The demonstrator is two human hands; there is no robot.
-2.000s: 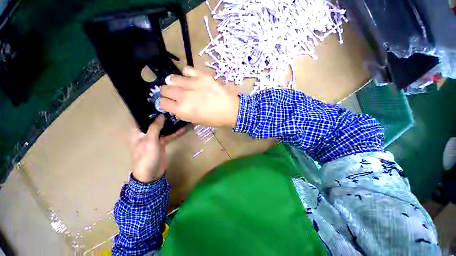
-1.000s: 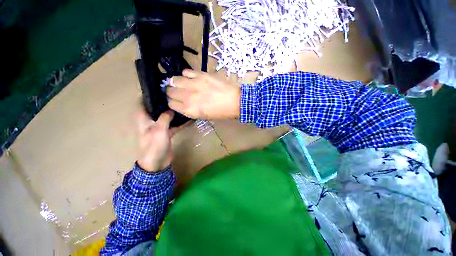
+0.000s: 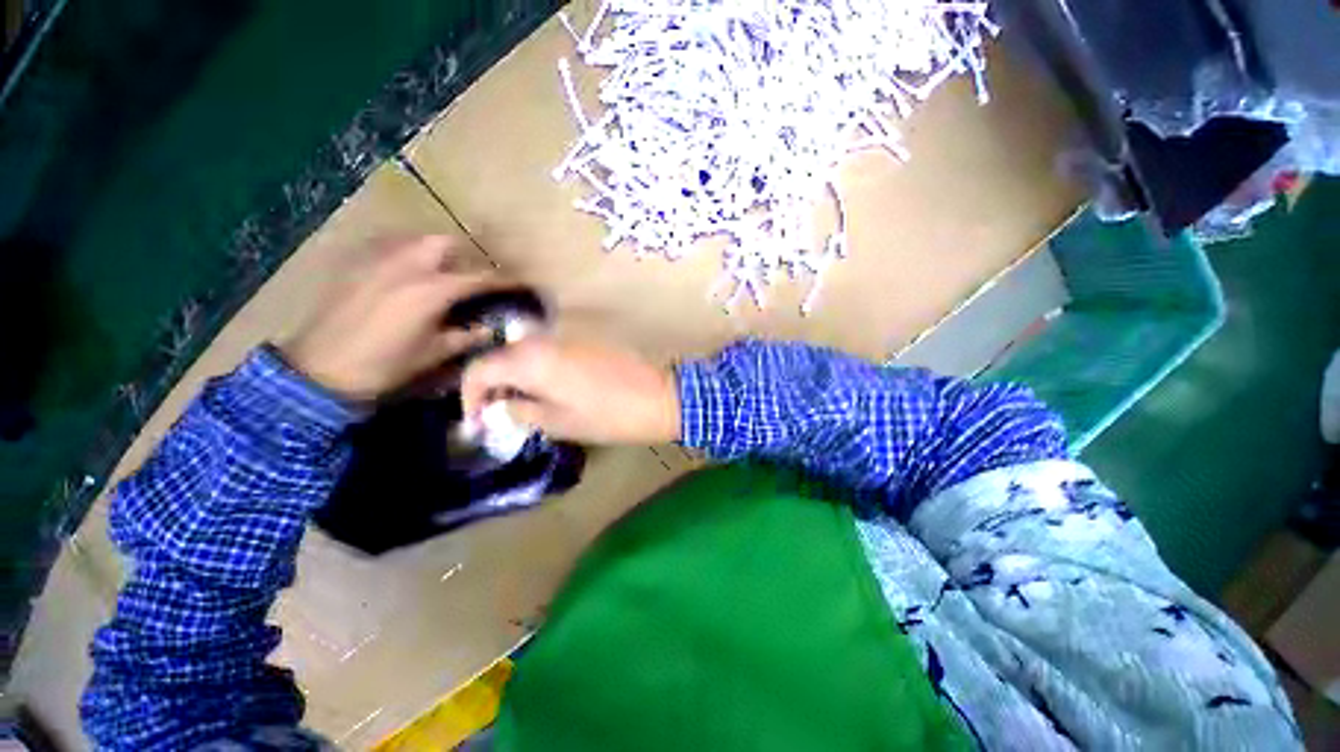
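Observation:
The black plastic housing (image 3: pixel 394 492) lies on the cardboard in front of me, turned crosswise and partly hidden under my forearm and hands. A blurred pale round part (image 3: pixel 504 429) shows on it beside my right fingertips. My left hand (image 3: pixel 385 316) is over the far side of the housing, blurred, with its fingers bent around a dark rounded part of it. My right hand (image 3: pixel 570 388) has its fingertips at the pale part; whether they grip it is unclear. A large pile of white rods (image 3: pixel 750 118) lies beyond my hands.
The cardboard sheet (image 3: pixel 955 221) covers the bench. The green belt with a worn dark edge (image 3: pixel 265 250) runs at the left. A teal-green basket (image 3: pixel 1124 316) and a black bin with clear film (image 3: pixel 1198 154) stand at the right. A yellow patch (image 3: pixel 456 708) shows below the cardboard.
The black housing has turned and come nearer to me. My left hand has moved from its near end to its far side. My right hand has moved slightly nearer my body.

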